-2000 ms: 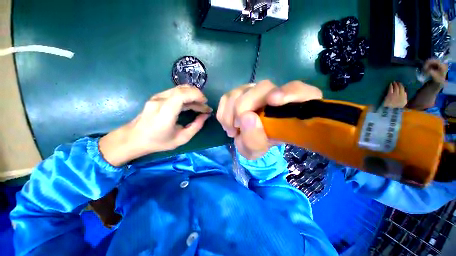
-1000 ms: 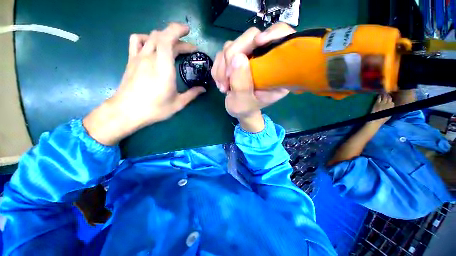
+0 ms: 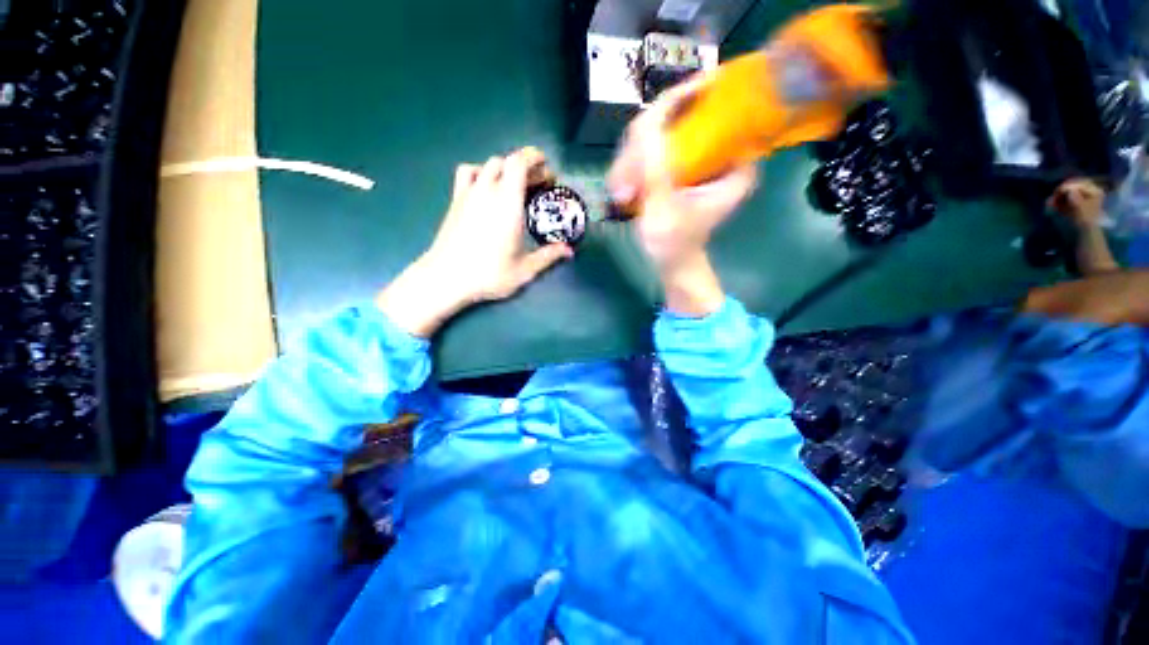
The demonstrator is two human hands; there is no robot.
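Note:
A round black part (image 3: 556, 216) lies on the green bench in front of me. My left hand (image 3: 489, 239) holds it from its left side, thumb below and fingers above. My right hand (image 3: 674, 189) is closed around the orange electric screwdriver (image 3: 788, 88), just right of the part. The screwdriver is tilted, its dark nose pointing left towards the part and its rear up to the right. Both hand and tool are blurred, and I cannot tell whether the tip touches the part.
The screw feeder (image 3: 617, 73) stands beyond my hands. A group of round black parts (image 3: 872, 174) and a black bin with white contents (image 3: 1058, 114) are at the right, near a coworker's hand and sleeve. A black divided tray (image 3: 120, 252) and cardboard sheet (image 3: 214, 277) are at the left.
The view has swung left, bringing the divided tray into sight. The screwdriver has tilted, with its rear end higher. My left hand remains around the part.

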